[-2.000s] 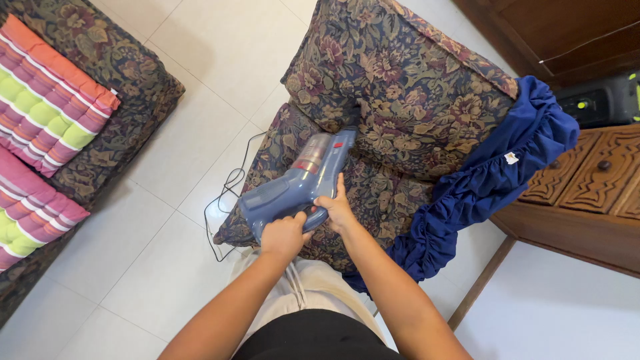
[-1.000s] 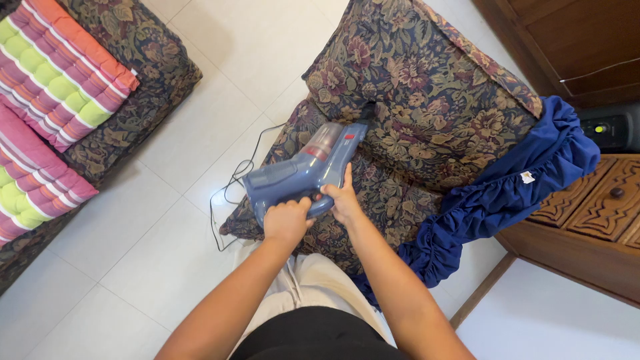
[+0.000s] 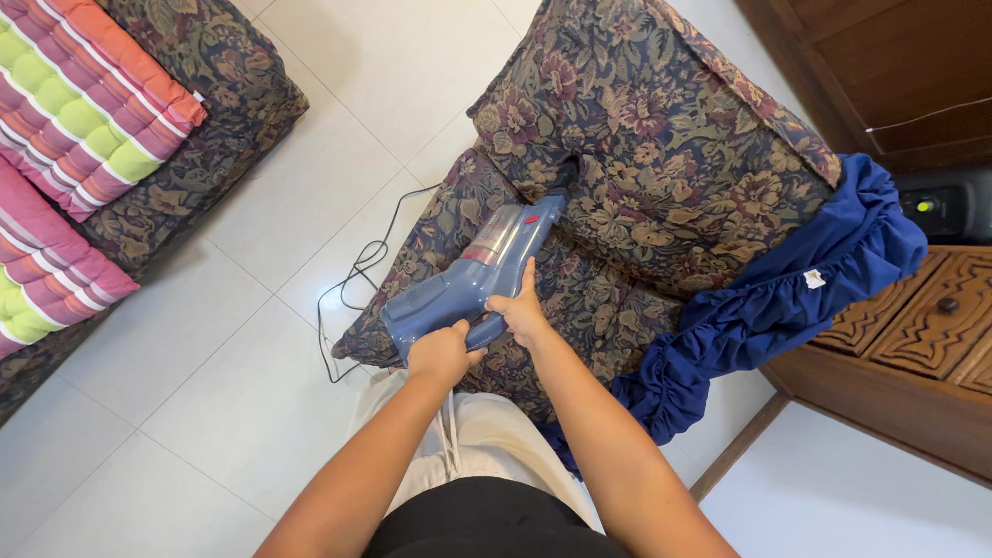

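Observation:
A blue handheld vacuum cleaner [image 3: 480,271] with a clear dust cup is held over a floral upholstered chair. My left hand [image 3: 442,358] grips its handle at the rear. My right hand [image 3: 521,308] closes around the front part of the handle. The dark nozzle [image 3: 570,174] presses against the lower part of the chair's backrest [image 3: 643,139], near where it meets the floral seat [image 3: 597,310]. A gathered blue fabric cover [image 3: 744,325] lies bunched along the chair's right side.
A black cord [image 3: 372,260] lies looped on the tiled floor [image 3: 232,349], left of the chair. Striped tufted cushions [image 3: 93,101] rest on another floral seat [image 3: 263,101] at upper left. A carved wooden cabinet [image 3: 930,318] with a black device [image 3: 942,209] behind it stands at right.
The vacuum's nozzle end has shifted slightly against the backrest, and its dark nozzle now shows more plainly. Both hands keep their hold. The view has shifted a little.

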